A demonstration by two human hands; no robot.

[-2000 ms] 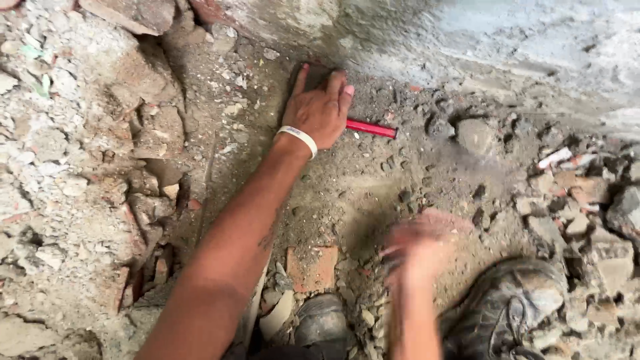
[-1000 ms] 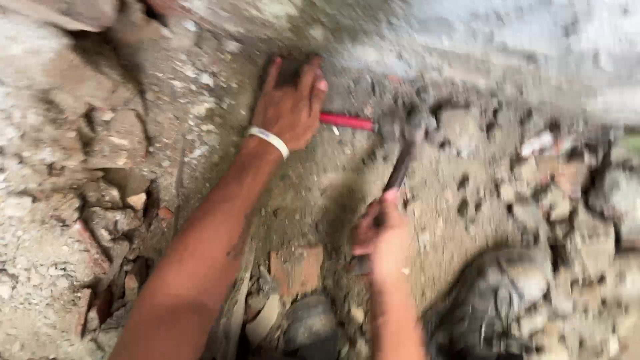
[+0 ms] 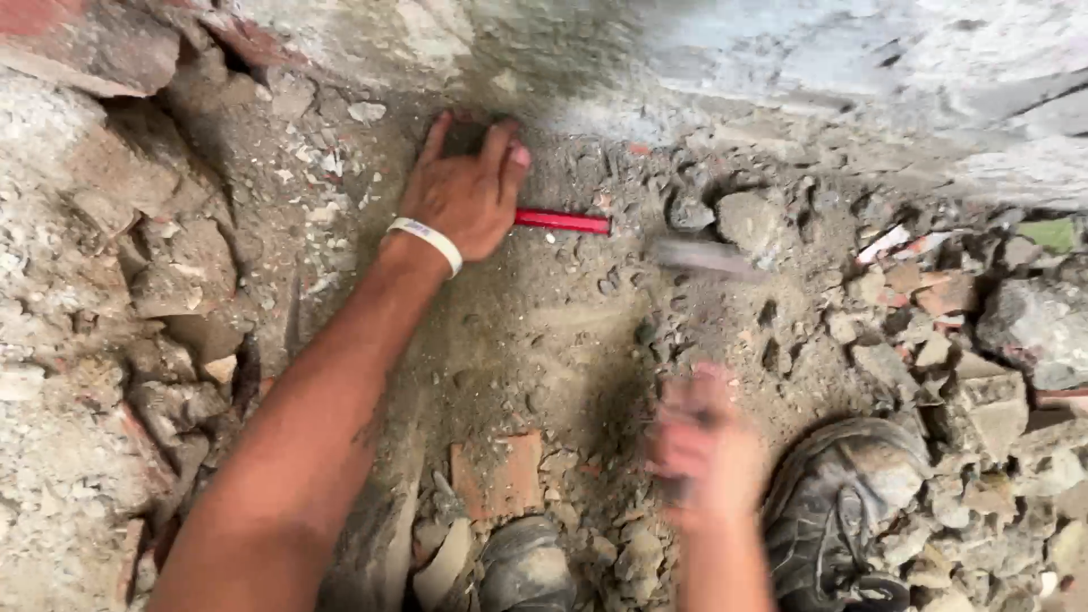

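Note:
My left hand (image 3: 463,191), with a pale wristband, lies low on the dusty ground near the wall base, its fingers bent over a dark, flat object that they mostly hide. From beneath its right side sticks out a red bar-shaped tool (image 3: 565,222), lying about level and pointing right. Below and right of it, my right hand (image 3: 697,433) is blurred by motion, closed around the handle of a hammer. The blurred hammer head (image 3: 705,257) shows above that hand, right of the red bar's end and apart from it.
A rough plastered wall (image 3: 765,76) runs along the top. Broken masonry (image 3: 170,263) is heaped at left, and rubble (image 3: 986,399) lies at right. A flat brick piece (image 3: 497,476) rests near the bottom, between my arms. Two dusty shoes (image 3: 850,501) stand at the lower edge.
The hammer, upright beside the red bar's end one second ago, has shifted with my right hand and its head is now farther right of the bar. My left hand keeps its place at the bar.

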